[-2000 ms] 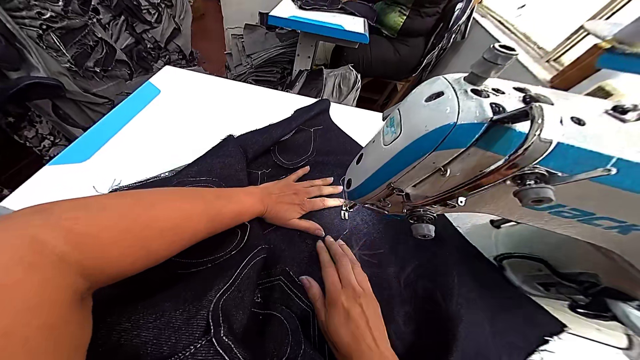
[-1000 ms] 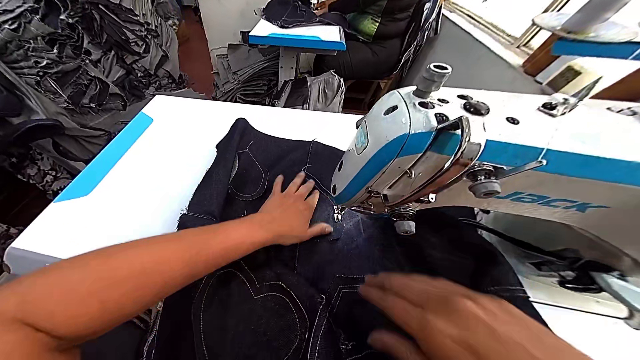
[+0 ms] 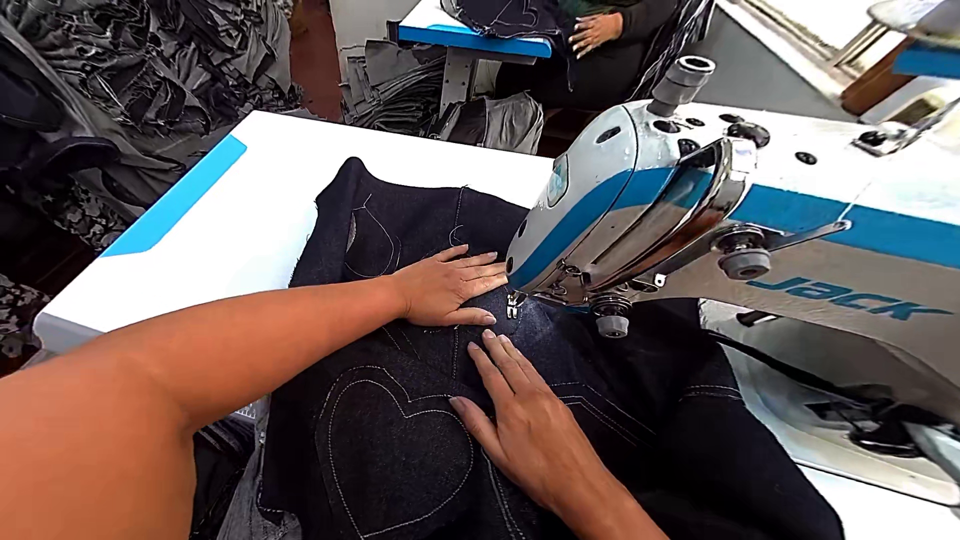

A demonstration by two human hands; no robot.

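Observation:
Dark denim fabric (image 3: 420,210) with pale stitching lies across the white table and under the arm of a Jack sewing machine (image 3: 840,247). A heart-shaped denim patch (image 3: 397,457) outlined in stitches shows on it at the lower middle. My left hand (image 3: 450,287) rests flat on the denim, fingers spread, just left of the presser foot (image 3: 513,306). Below and slightly right of that foot, my right hand (image 3: 521,412) presses on the denim with its fingers forward and thumb apart. The needle tip is too small to make out.
The white table (image 3: 187,277) has a blue edge strip at left. Piles of grey and dark cloth (image 3: 165,82) lie beyond it. Behind stands another table (image 3: 472,39) with denim on it, where a co-worker's hand (image 3: 598,34) rests. Stacked cloth pieces (image 3: 401,86) sit below that table.
My right hand, blurred and farther right a second ago, is back by the presser foot. The denim's heart-shaped stitching lies differently than two seconds ago. My left hand stays beside the foot.

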